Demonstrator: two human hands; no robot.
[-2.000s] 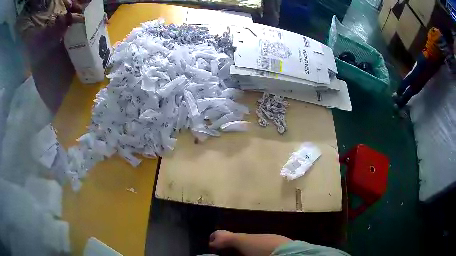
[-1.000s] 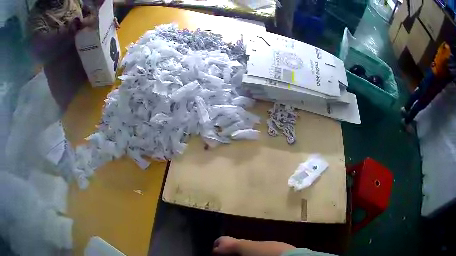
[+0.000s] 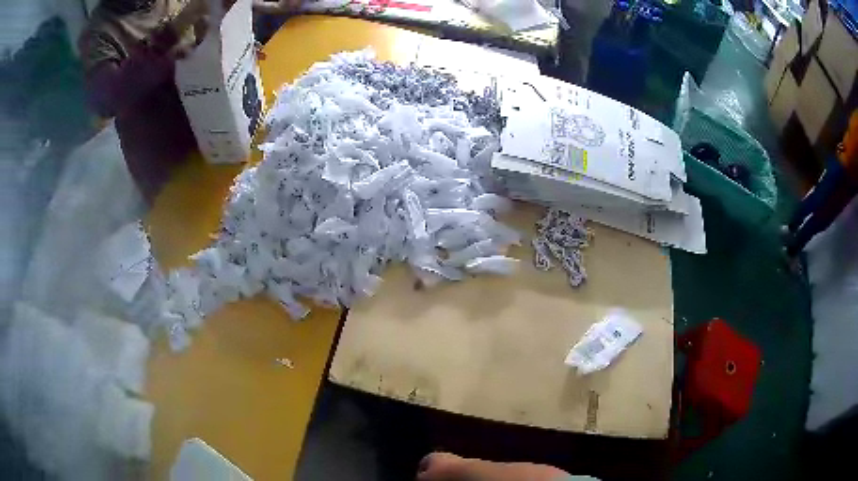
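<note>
My right hand (image 3: 452, 466) is at the bottom edge, below the tan board, mostly cut off; whether it holds something cannot be told. My left hand is out of the picture. A large heap of small white packets (image 3: 348, 188) lies across the yellow table (image 3: 235, 376) and the tan board (image 3: 489, 348). A cable bundle (image 3: 563, 246) and a single white packet (image 3: 604, 342) lie on the board. Flat printed cartons (image 3: 593, 141) are stacked right of the heap. A white slab's corner (image 3: 209, 462) shows at bottom left.
A person (image 3: 132, 56) at top left is at a standing white product box (image 3: 224, 94). White foam inserts (image 3: 75, 376) are at the left. A red stool (image 3: 722, 371) and a green crate (image 3: 724, 150) with dark round parts stand at the right. Another person (image 3: 828, 202) is at the right edge.
The view has shifted, so the table and its things sit further right and lower. My right hand has slid further out at the bottom edge. The packets and cartons keep their places.
</note>
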